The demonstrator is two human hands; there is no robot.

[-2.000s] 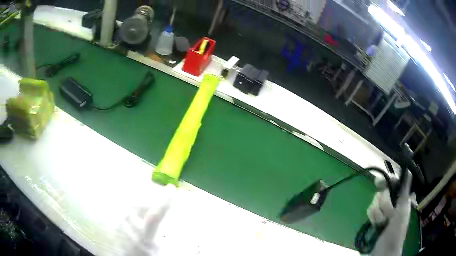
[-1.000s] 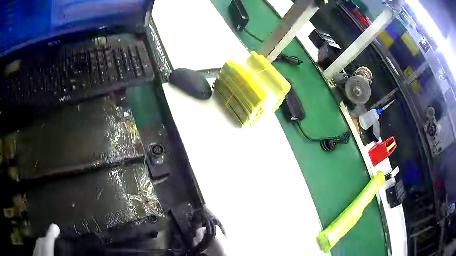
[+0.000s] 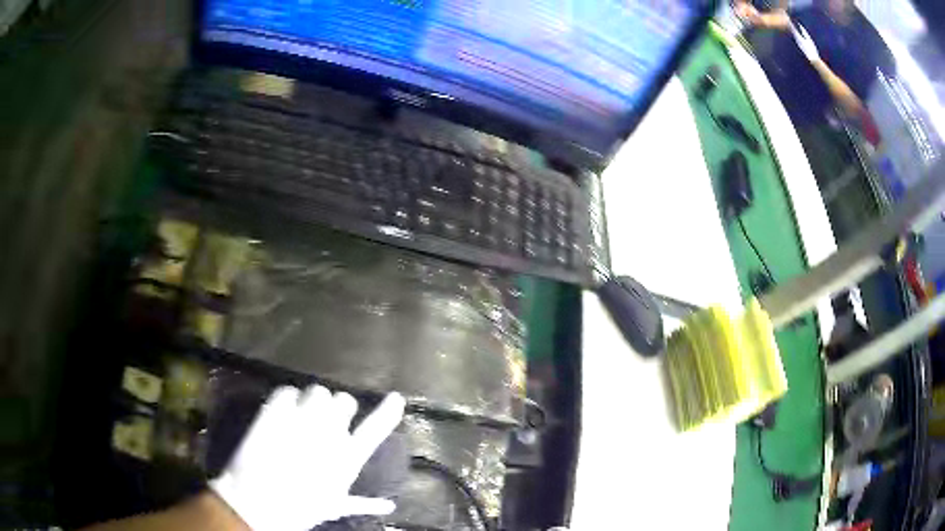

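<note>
My left hand [image 3: 301,462], in a white glove, is over the lower part of the dark, film-covered test fixture [image 3: 363,301]. A dark slab, which looks like a power adapter [image 3: 385,465], lies between its thumb and index finger; most of it is hidden under the glove. A black cord [image 3: 456,483] curves from its right end towards the bottom edge. A tiny white bit at the bottom edge may be my right hand [image 3: 560,529]; its grip cannot be seen.
Keyboard [image 3: 394,187] and lit monitor [image 3: 466,52] stand behind the fixture. A mouse [image 3: 632,313] and yellow ridged stack [image 3: 722,368] are on the white ledge. Adapters with cords lie on the green belt [image 3: 762,207]. A person [image 3: 819,62] is beyond it.
The view has swung left from the belt to the fixture. My left hand has come in over the lower fixture, onto the dark slab. My right hand has almost left the picture.
</note>
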